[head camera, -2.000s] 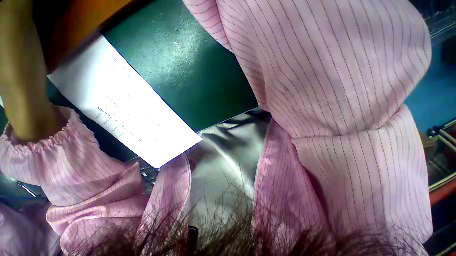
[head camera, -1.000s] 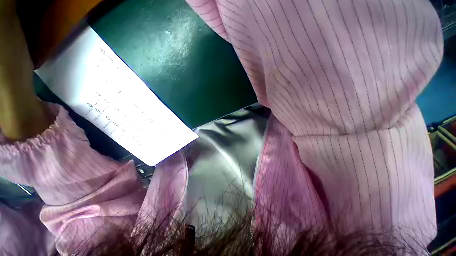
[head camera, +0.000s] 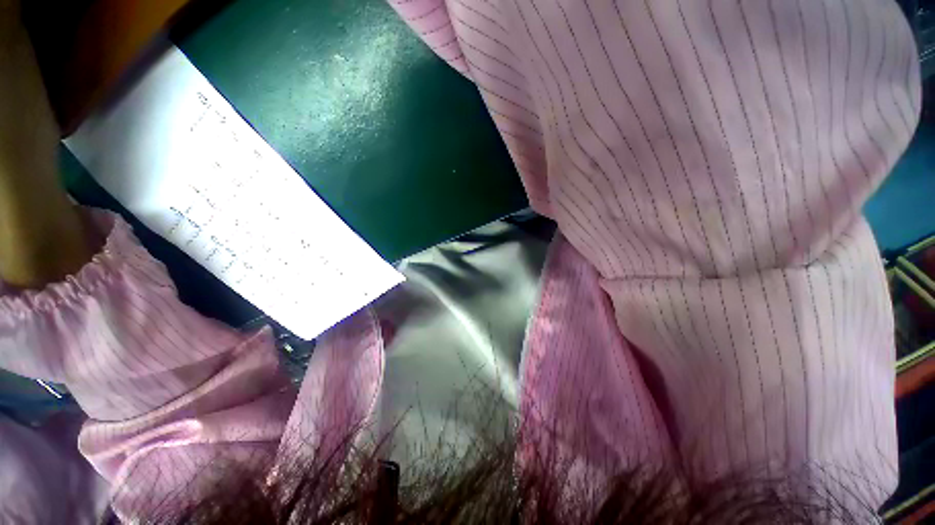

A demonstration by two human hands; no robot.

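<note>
A white record sheet (head camera: 236,195) with rows of handwriting lies at the edge of the glossy green bench top (head camera: 359,113), its near end over the wearer's lap. My left forearm reaches up past the left edge of the picture, out of a gathered pink striped cuff; my left hand is cut off by the picture's edge. My right sleeve fills the upper right, and my right hand is out of the picture. What either hand holds cannot be seen.
An orange-brown board or base (head camera: 146,49) stands at the upper left, partly cut off. Wire or metal racks (head camera: 912,297) show at the right edge beside a blue floor (head camera: 902,200). Pink striped workwear fills the bottom, with hair in front of it.
The sheet, the orange-brown base and my left forearm have shifted slightly left and up in the picture. My right sleeve bulges slightly further right.
</note>
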